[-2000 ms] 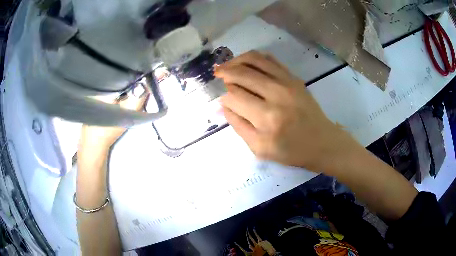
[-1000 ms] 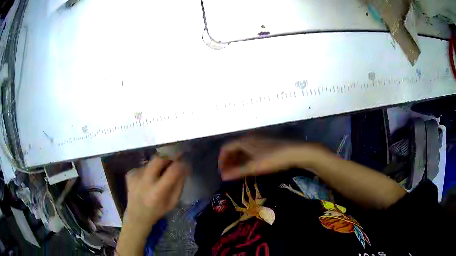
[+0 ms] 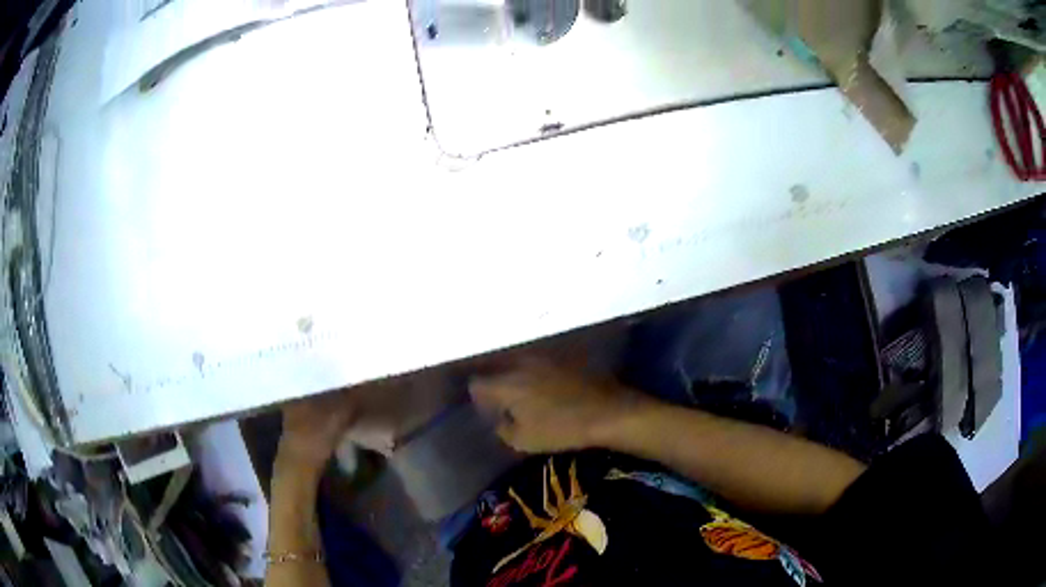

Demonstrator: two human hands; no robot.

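Note:
My left hand (image 3: 312, 433) and my right hand (image 3: 548, 404) are both below the table's front edge, over my lap. Both are dim and blurred. A grey cloth-like piece (image 3: 450, 461) lies between and below them, with a thin dark line along its upper side. A small pale bit (image 3: 369, 440) is beside my left fingers. My right fingertips are close to the upper right of the grey piece. The frames do not show clearly whether either hand grips it.
The white table (image 3: 287, 229) has a printed ruler along its front edge. Machine bed (image 3: 642, 57) at the top; brown-grey scrap cloth (image 3: 881, 106) and red-handled scissors (image 3: 1017, 124) at upper right. Dark grey curved pieces (image 3: 961, 355) lie below the table, right; tangled strips (image 3: 172, 516), lower left.
Both hands have left the needle area and come down below the table edge. Since the last frame, my left hand moved slightly left. The view has tilted down, taking the machine head out.

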